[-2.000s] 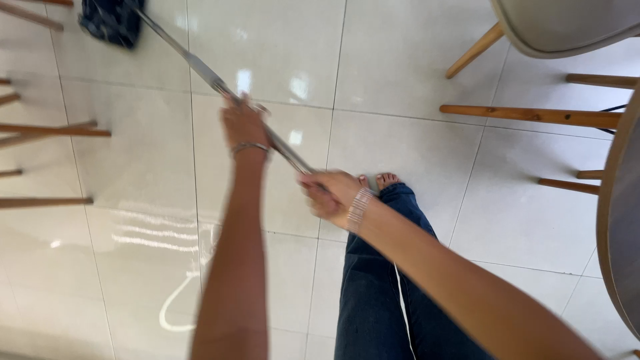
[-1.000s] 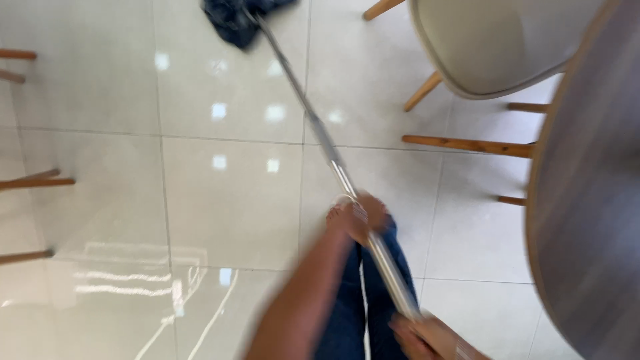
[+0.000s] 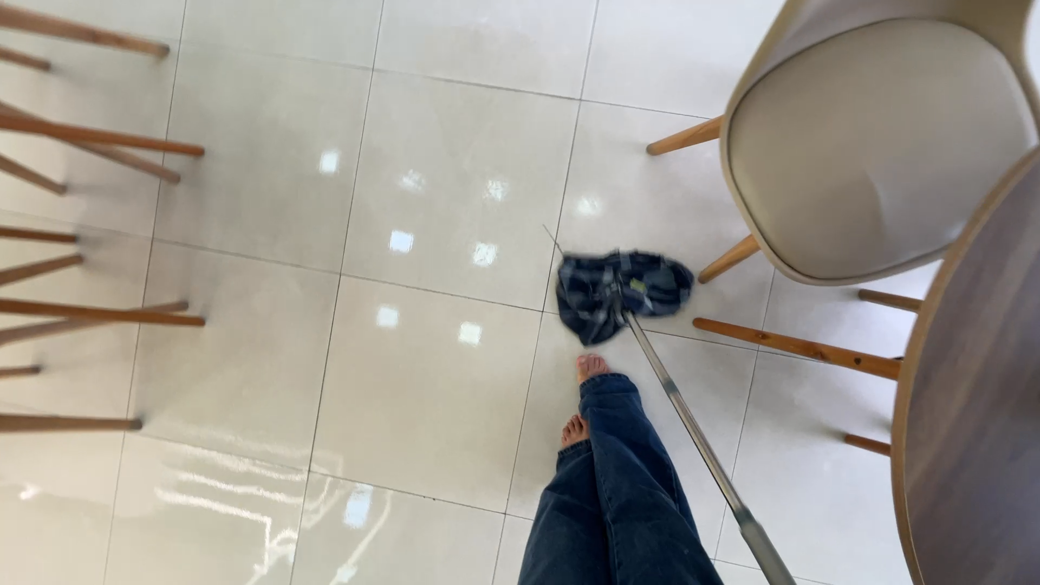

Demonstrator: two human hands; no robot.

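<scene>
A dark blue checked cloth (image 3: 587, 302) is wrapped over the head of a floor mop and lies on the tiled floor, just ahead of my bare feet (image 3: 591, 367). From it the metal mop pole (image 3: 700, 439) slants down and right, passing beside my jeans (image 3: 621, 487) and leaving the bottom edge of the view. Neither of my hands shows; whatever grips the pole's upper end is below the frame.
A beige chair (image 3: 881, 146) with wooden legs stands at the upper right, near the cloth. The round wooden table (image 3: 975, 390) fills the right edge, its wooden leg (image 3: 800, 348) reaching toward the pole. Several wooden chair legs (image 3: 106, 136) line the left side. Glossy tiles (image 3: 439, 382) reflect lights.
The cloth-covered mop head has come from farther ahead on the left to close before my feet. Both hands, on the pole in the earlier frames, have gone out of view.
</scene>
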